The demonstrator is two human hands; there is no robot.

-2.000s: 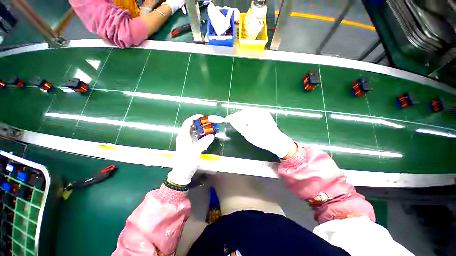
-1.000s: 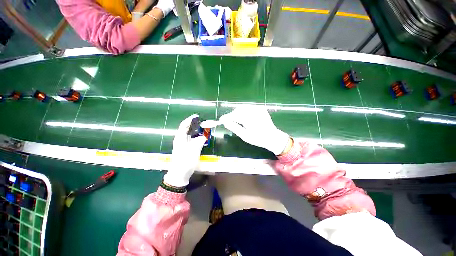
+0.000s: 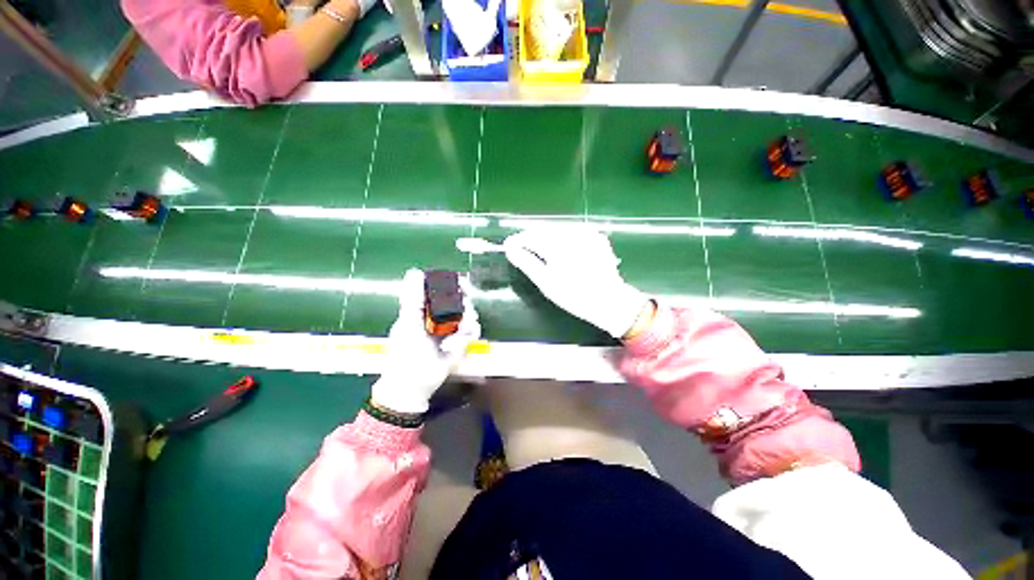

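My left hand [image 3: 421, 354], in a white glove, holds a wound coil component [image 3: 443, 301] above the near edge of the green conveyor belt [image 3: 544, 306]. The component's black face is turned up and orange-red winding shows below it. My right hand [image 3: 575, 275], also in a white glove, is to its right and does not touch it. A slim white thing [image 3: 480, 245] points left from my right fingers; I cannot tell if it is a tool or a loose glove fingertip.
Several more components lie on the belt at far right [image 3: 787, 156] and far left [image 3: 144, 205]. Red-handled pliers [image 3: 210, 409] and a divided parts tray [image 3: 70, 499] are at left. Across the belt are a blue bin [image 3: 475, 66], a yellow bin [image 3: 552, 69] and a person's pink sleeve [image 3: 218, 51].
My left hand has turned the component black face up and drawn it away from my right fingers. The components on the belt have shifted left in view.
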